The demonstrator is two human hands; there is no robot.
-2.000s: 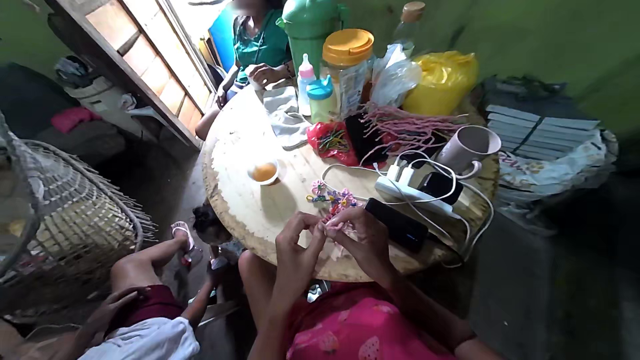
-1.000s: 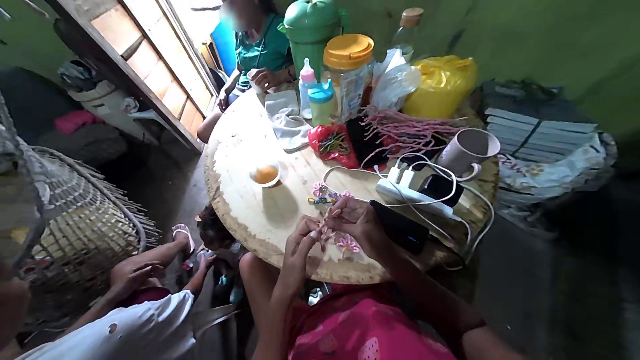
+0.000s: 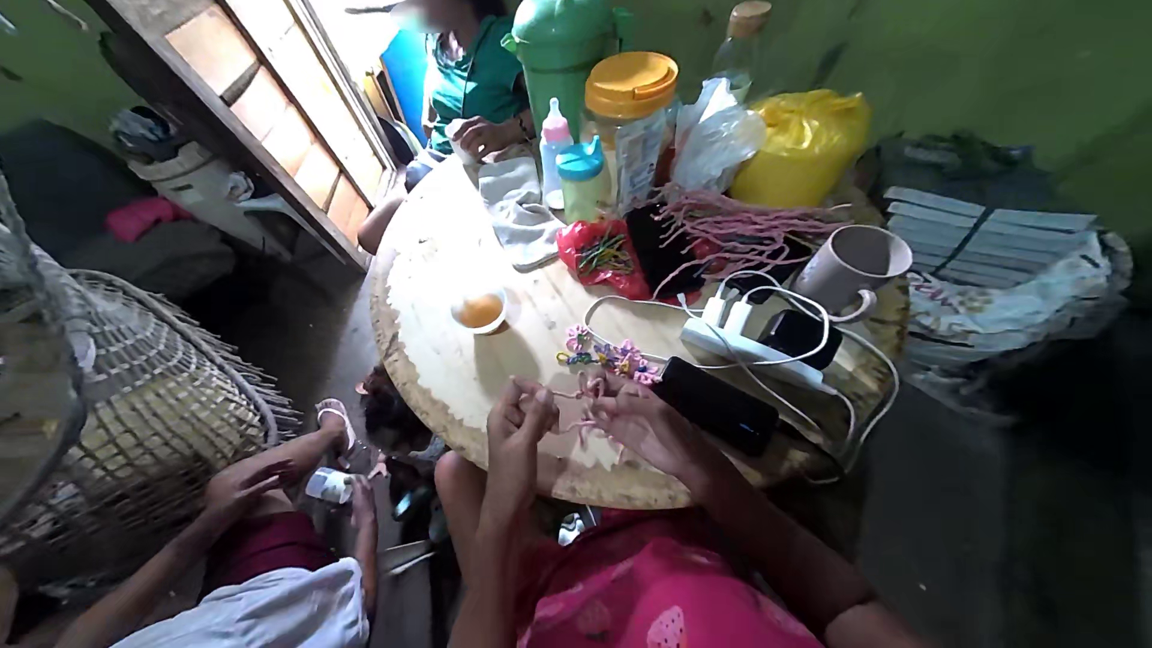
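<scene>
Above the near edge of a round wooden table (image 3: 423, 387), my left hand (image 3: 522, 423) pinches one end of a pink fuzzy strand (image 3: 569, 394). My right hand (image 3: 641, 418) holds the strand's looped part, with its fingers bent around it. More pink strand hangs below the fingers. Just beyond my hands lie small pink, purple and yellow twisted flower shapes (image 3: 612, 357). A black power bank or similar device (image 3: 717, 405) rests right of my right hand. Farther back, a bundle of pink strands (image 3: 738, 229) lies beside a red plastic bag (image 3: 589, 261) holding green pieces.
A small cup of orange-brown contents (image 3: 480, 311) stands left of centre. A white power strip (image 3: 756, 353) with cables and a mug (image 3: 855, 265) occupy the right side. Bottles, a jar (image 3: 630, 90) and a yellow bag (image 3: 796, 148) stand behind. Other people sit left and across.
My hands have moved slightly apart, with the pink strand now stretched between them. The person at the lower left has leaned and now holds a white container.
</scene>
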